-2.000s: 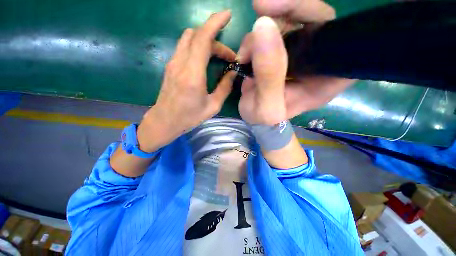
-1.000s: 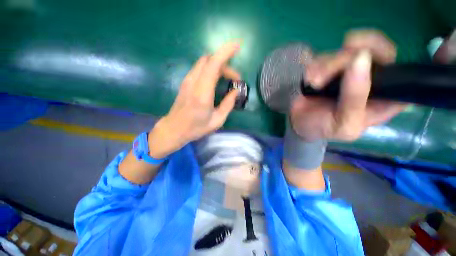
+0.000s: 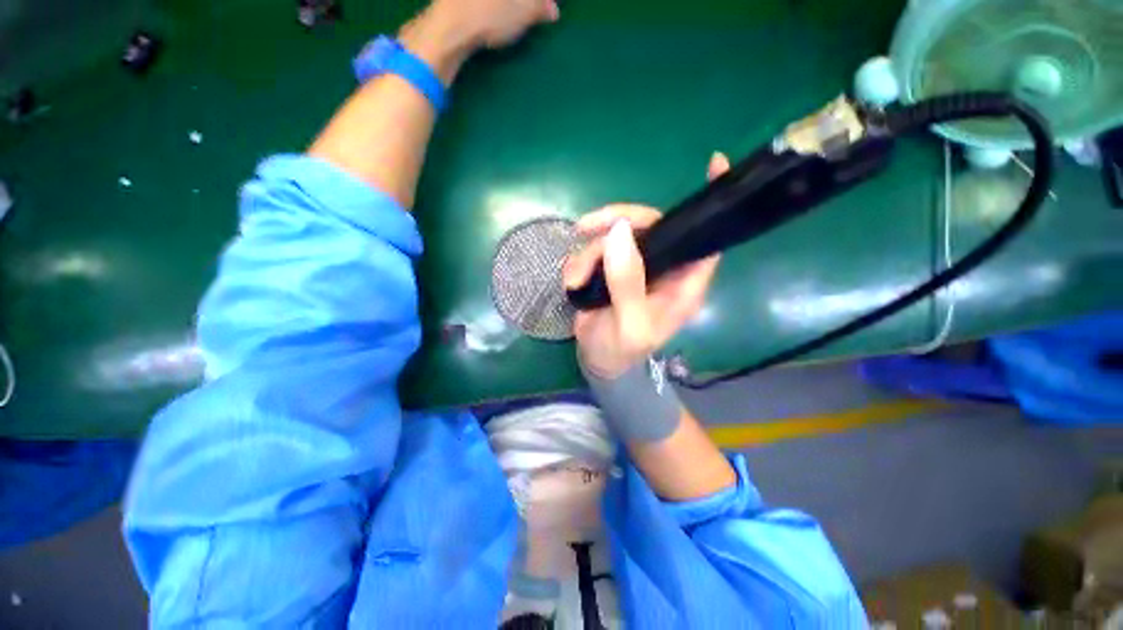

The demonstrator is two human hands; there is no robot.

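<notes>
My right hand (image 3: pixel 640 289) is closed around the black electric screwdriver (image 3: pixel 751 203), near its tip end. The screwdriver slants up to the right, with tape near its rear. The round grey dotted screw dish (image 3: pixel 536 278) lies on the green bench, just left of the screwdriver tip and partly behind my fingers. My left hand (image 3: pixel 499 17) is stretched out to the far side at the top edge of the picture. It is partly cut off, and I cannot tell whether it holds anything.
Small dark units (image 3: pixel 140 51) lie on the bench at the upper left, with tiny pale specks near them. A pale green fan (image 3: pixel 1041 76) stands at the upper right. A black cord (image 3: pixel 985 252) loops from the screwdriver's rear to the bench's near edge. A white wire (image 3: pixel 947 246) crosses the bench at right.
My left hand has moved from the near bench, where it pinched a small black unit, to the far top edge. My right hand has moved left with the screwdriver. The view has shifted, showing the fan.
</notes>
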